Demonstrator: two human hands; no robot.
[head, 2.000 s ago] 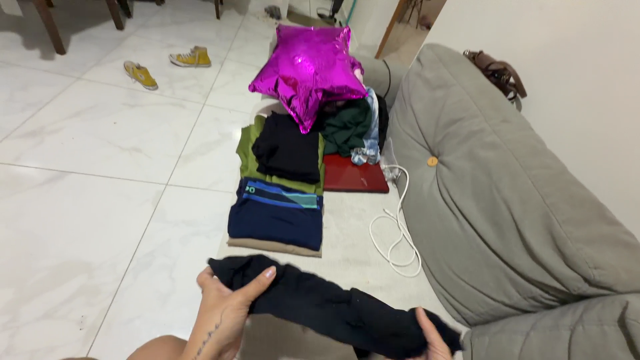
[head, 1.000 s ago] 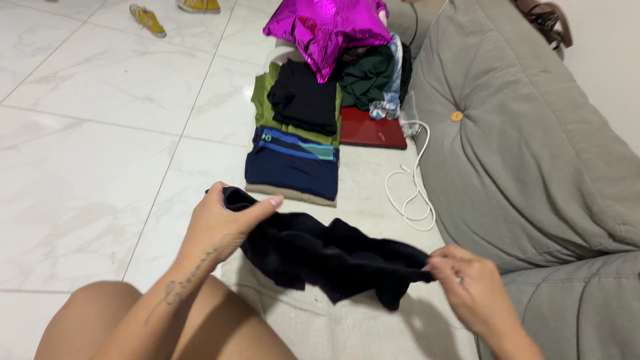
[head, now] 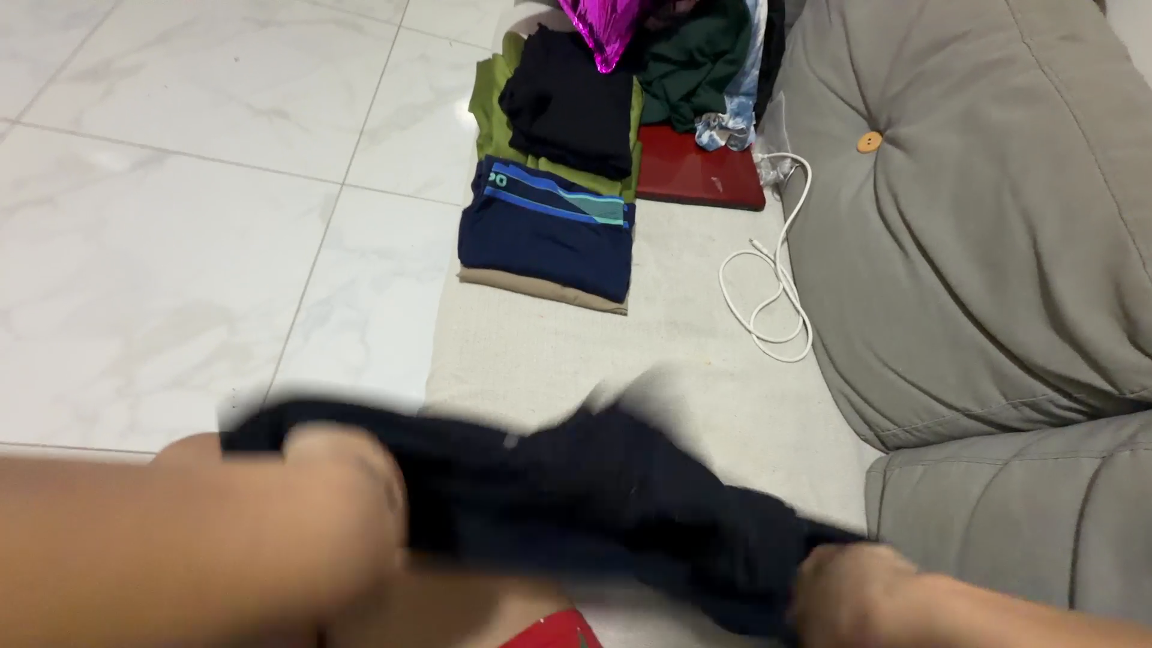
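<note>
A dark cloth garment [head: 576, 486], blurred by motion, is stretched between my hands above the seat. My left hand [head: 346, 468] grips its left end, and my right hand [head: 850, 585] grips its right end. Beyond it lies a folded navy garment [head: 544, 238] with a blue patterned band, on top of a folded beige cloth [head: 544, 290]. Behind that, a folded black garment [head: 571, 103] rests on a green garment [head: 490, 103].
Grey tufted cushions [head: 972, 225] line the right side. A white cable [head: 751, 328] lies looped beside them, near a dark red flat object [head: 697, 166], a dark green cloth [head: 702, 67] and a magenta foil balloon [head: 607, 31]. Tiled floor [head: 171, 288] spreads at the left.
The black garment is still held at both ends, but its lower folds have shifted and it is now blurred. A red item shows at the bottom edge. The view has moved closer and down.
</note>
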